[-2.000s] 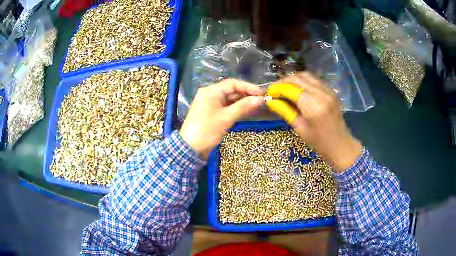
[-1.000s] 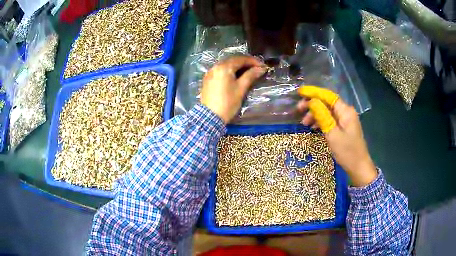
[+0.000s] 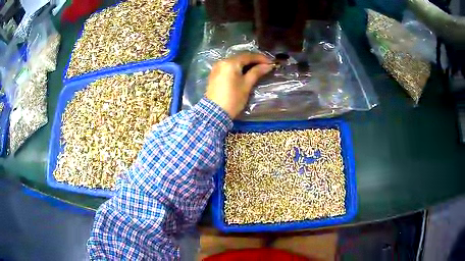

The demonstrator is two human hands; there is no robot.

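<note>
My left hand (image 3: 235, 81) is over the clear plastic sheet (image 3: 306, 97), thumb and forefinger pinched on a tiny metal piece (image 3: 276, 66) just below the dark machine head (image 3: 279, 23). The piece is too small to tell its shape. My right hand is not in view. The near blue tray (image 3: 351, 176) holds small pale gold metal pieces, with blue bottom showing in patches. Two blue trays at the left hold coarser gold and silver pieces, one nearer (image 3: 53, 137) and one farther (image 3: 178, 33).
Filled clear bags lie at the far left (image 3: 31, 102) and the far right (image 3: 403, 63). A red item (image 3: 80, 7) is beyond the left trays. Another red item (image 3: 252, 255) shows below the bench edge. The green bench top (image 3: 403, 153) extends right of the near tray.
My hands were together over the sheet, then parted, the left moving up to the machine head. My right hand, with its yellow finger cots, has left the picture.
</note>
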